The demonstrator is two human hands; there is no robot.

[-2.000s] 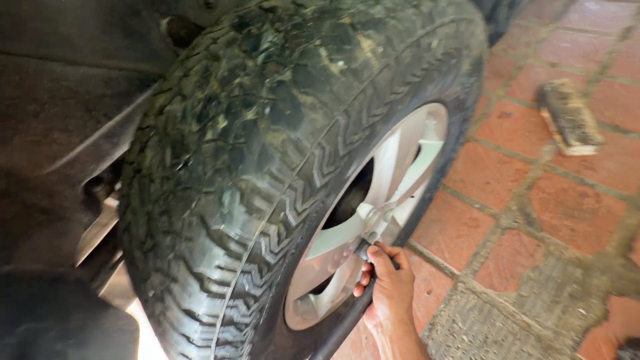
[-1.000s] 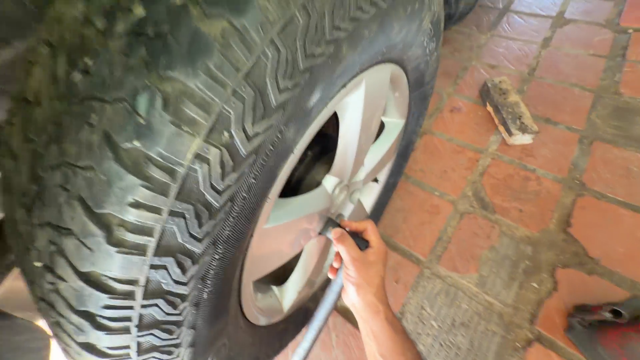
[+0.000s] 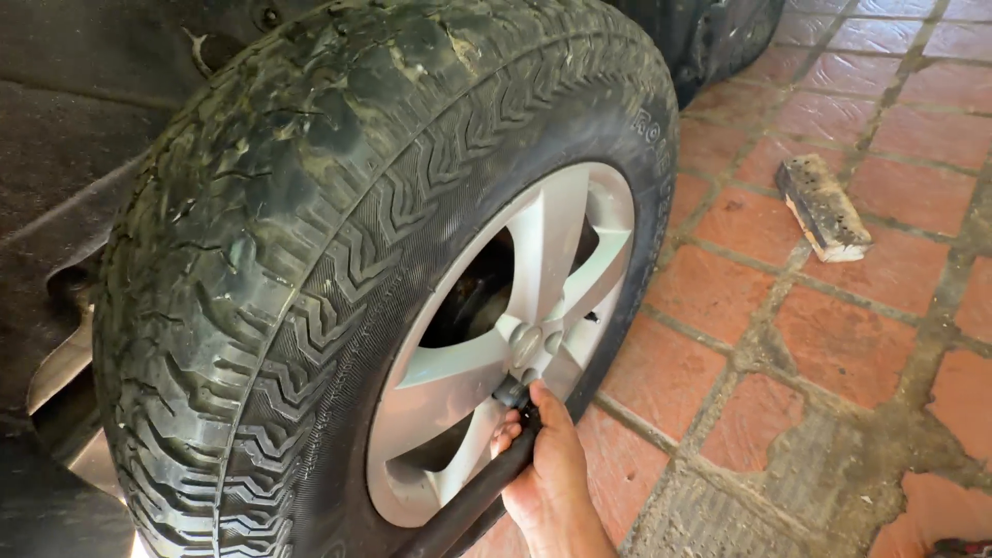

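Observation:
My right hand [image 3: 546,473] comes up from the bottom, shut on the head end of a dark wrench [image 3: 508,457]. Its thumb lies over the tool, and curled fingertips show on the left side. The wrench's socket [image 3: 510,391] is against the wheel near a lug nut recess [image 3: 529,376], just below the round centre cap [image 3: 525,346]. Whether it sits fully on a nut cannot be seen. The long dark handle runs down and left out of view. A silver alloy wheel [image 3: 449,376] carries a worn, muddy black tyre [image 3: 333,256]. My left hand is out of view.
Dark wheel-well lining [image 3: 70,132] surrounds the tyre at the left and top. On the red tiled floor [image 3: 845,341] at the right lies a worn perforated brick [image 3: 825,205]. Part of a dark and reddish object [image 3: 961,548] shows at the bottom right corner.
Two seconds ago my right hand held a short dark piece at the wheel, with no long handle visible. A long handle now extends from it to the lower left. The view has shifted.

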